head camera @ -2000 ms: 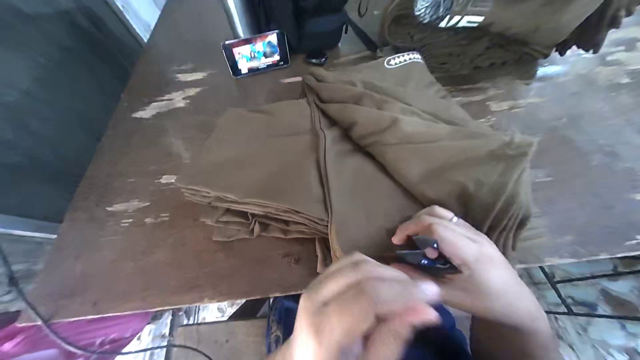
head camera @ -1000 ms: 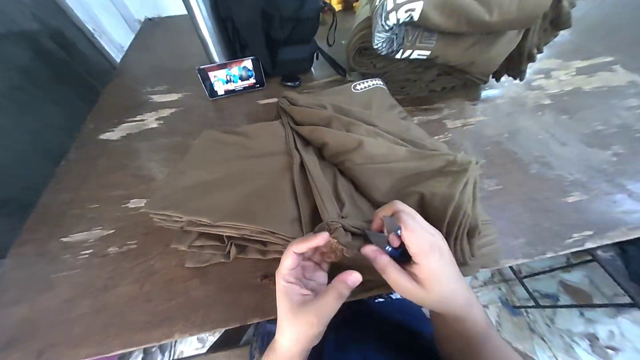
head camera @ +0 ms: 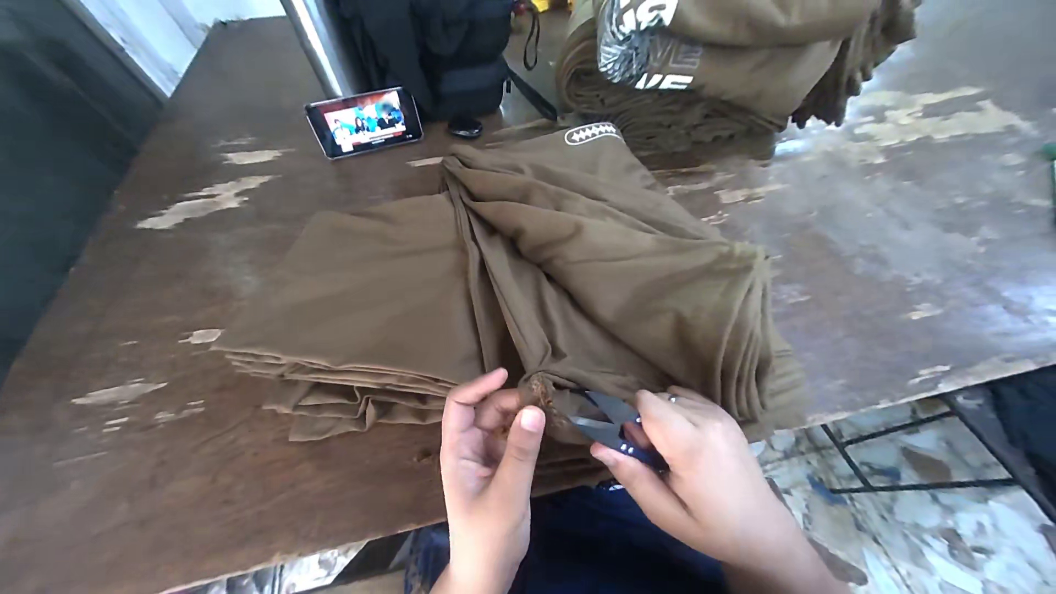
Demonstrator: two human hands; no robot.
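Note:
Brown folded fabric pieces (head camera: pixel 388 289) lie stacked near the front edge of the worn wooden table, with more brown cloth (head camera: pixel 627 272) draped over them to the right. My left hand (head camera: pixel 491 462) pinches a gathered edge of this cloth between thumb and fingers, at a frayed orange-brown patch (head camera: pixel 542 392). My right hand (head camera: pixel 689 462) holds small thread snips (head camera: pixel 615 425) with dark blue handles. Their blades are apart and point left at the gathered cloth, close to my left fingertips. Whether the blades touch the cloth cannot be told.
A phone (head camera: pixel 365 122) with a lit screen leans near a metal pole (head camera: pixel 320 45) and a black bag (head camera: pixel 437 58). Behind the cloth stands a pile of brown printed fabric (head camera: pixel 742 49). The table's front edge (head camera: pixel 924 379) runs beside a dark metal frame (head camera: pixel 924 487) at right.
Two seconds ago my left hand was blurred and off the cloth's gathered edge; now it pinches that edge. The snips in my right hand have come up to it, blades apart.

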